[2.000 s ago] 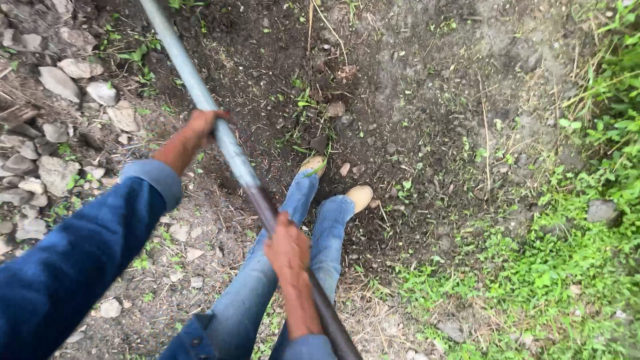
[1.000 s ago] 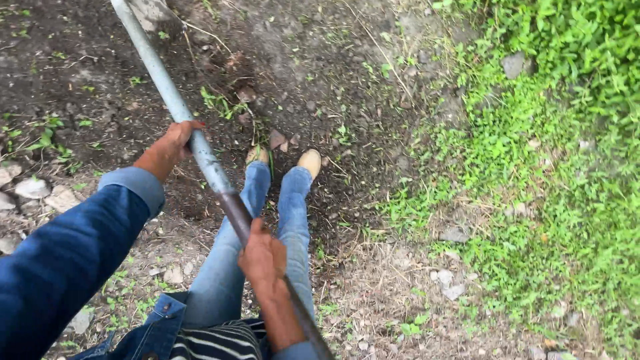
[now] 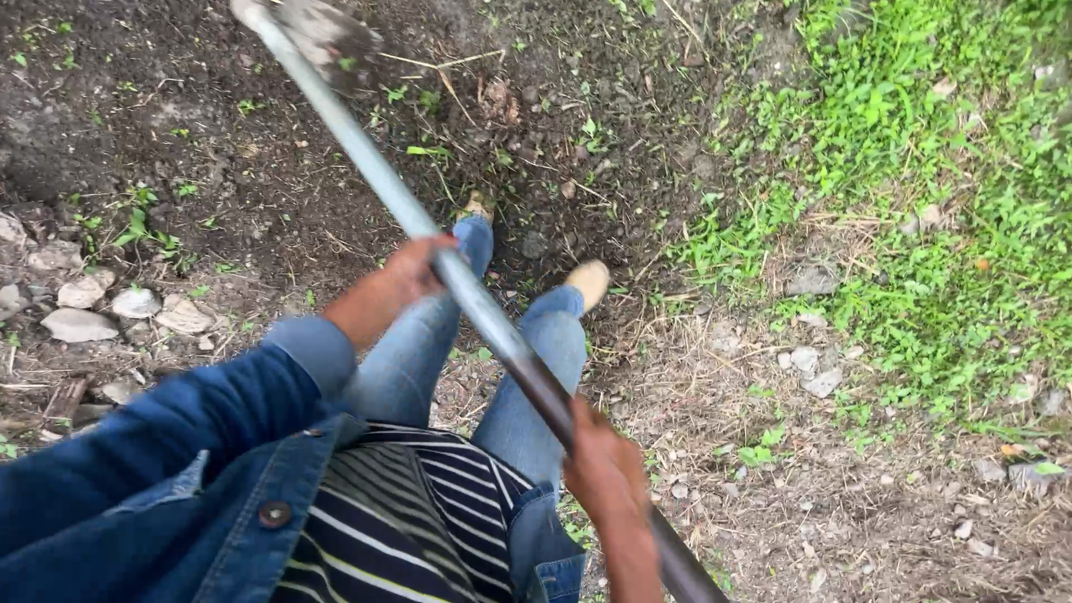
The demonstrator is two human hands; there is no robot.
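Note:
A long pole point(image 3: 486, 314), pale grey on its upper part and dark brown on its lower part, runs slantwise across the view. My left hand point(image 3: 416, 272) is closed around the pale part, near the middle. Lower right, my right hand point(image 3: 605, 465) grips the dark part. At the pole's far end, upper left, a blurred greyish tool head point(image 3: 322, 33) lies over the dark soil; its exact kind cannot be told. The pole's near end runs out of view at the bottom.
My shoes point(image 3: 589, 285) stand on dark, loose soil point(image 3: 251, 159) with small weeds and twigs. Pale stones point(image 3: 79, 325) lie at the left. Low green plants point(image 3: 938, 234) cover the ground at the upper right, with more stones point(image 3: 822, 383) and dry grass below them.
The blurred tool head at the pole's far end shows now and one second ago, but not two seconds ago. Both hands keep hold of the pole. My feet stand farther apart than before.

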